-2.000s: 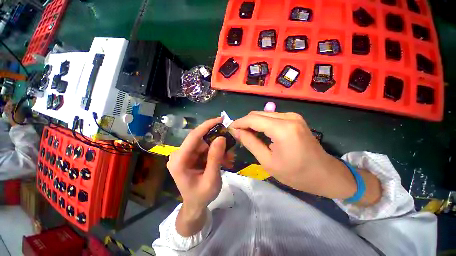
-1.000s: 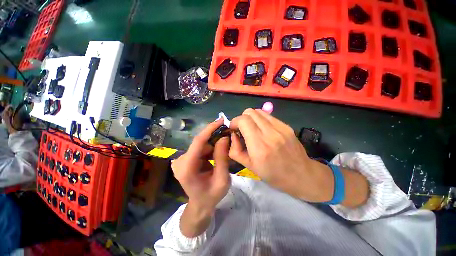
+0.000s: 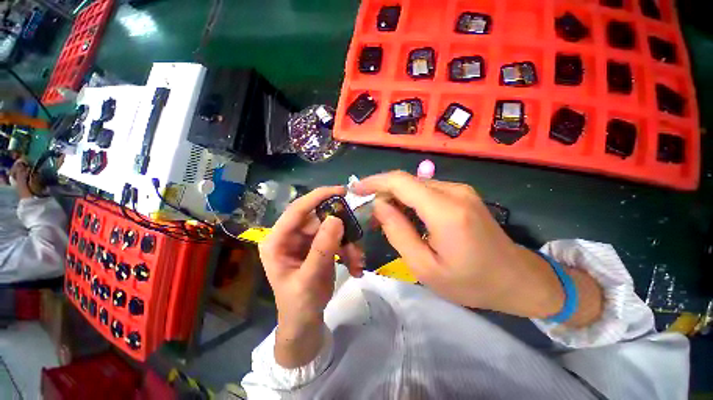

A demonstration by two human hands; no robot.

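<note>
My left hand (image 3: 301,254) holds a black watch housing (image 3: 349,224) between thumb and fingers, its open side with small gold bits facing up. My right hand (image 3: 453,234) is just right of it, with a small white wipe (image 3: 358,197) at its thumb and index fingertips, beside the housing's upper edge. Whether the wipe touches the housing is unclear. The blue wrist band (image 3: 564,287) is on my right wrist. Another black housing (image 3: 497,212) lies on the bench, partly hidden behind my right hand.
A red foam tray (image 3: 508,158) of cases lies at the far right. A pink round item (image 3: 425,169), bag of small parts (image 3: 313,134), small bottle (image 3: 270,190), black box (image 3: 234,109) and white bench unit (image 3: 173,117) stand beyond my hands. Another person's sleeve (image 3: 31,238) shows at left.
My fingertips have drawn apart from the housing's far edge, and its open face shows again. The white wipe now sits at my right fingertips. The camera view has shifted slightly.
</note>
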